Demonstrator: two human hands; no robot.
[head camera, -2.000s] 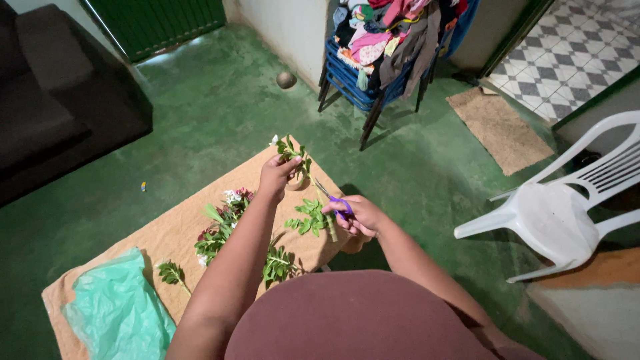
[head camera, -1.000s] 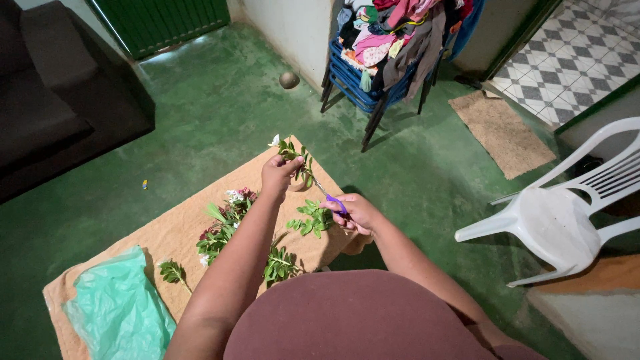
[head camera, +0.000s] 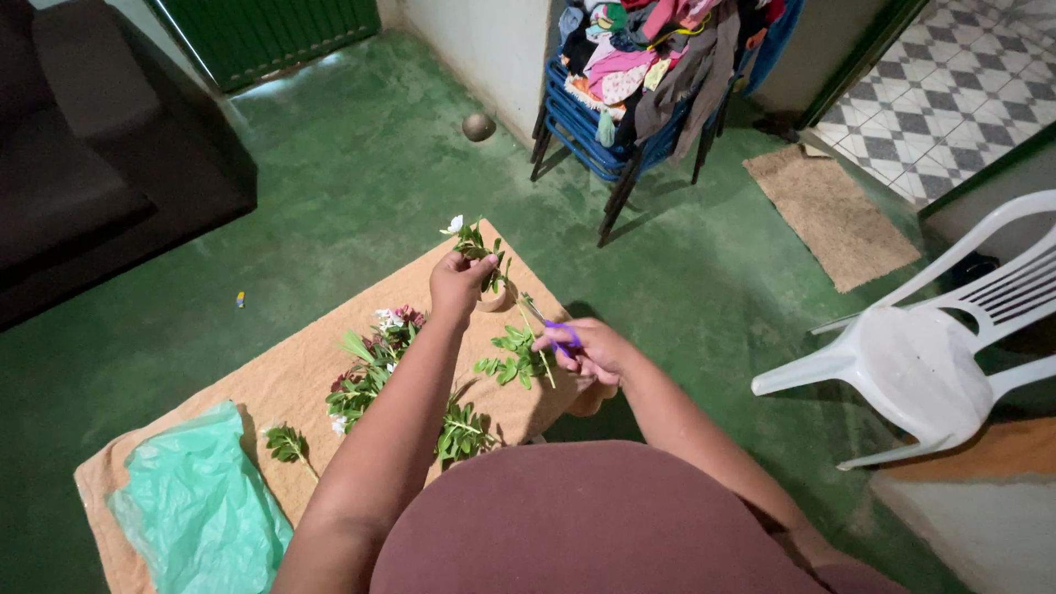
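My left hand (head camera: 464, 285) pinches a leafy stem with a white flower (head camera: 470, 237) above a small round pot (head camera: 493, 299) near the table's far corner. In my right hand (head camera: 592, 351) are purple-handled scissors (head camera: 563, 337), their blades pointing at a long thin stem (head camera: 540, 351) that runs down past my fingers; whether the blades touch it I cannot tell. Leafy green sprigs (head camera: 513, 355) lie beside the right hand. Left of my left forearm rests a bunch of white and dark pink flowers (head camera: 375, 363). More cut greenery (head camera: 464, 431) and a single sprig (head camera: 287, 445) lie nearer me.
A peach cloth (head camera: 272, 371) covers the table, with a green plastic bag (head camera: 202, 503) at its near left. To the right stands a white plastic chair (head camera: 920, 371). Stacked blue chairs (head camera: 594, 140) bear clothes (head camera: 643, 66). A dark sofa (head camera: 124, 140) stands at the left.
The long stem now slants down beside the scissors, its lower end by my right fingers. Both hands stay in about the same place.
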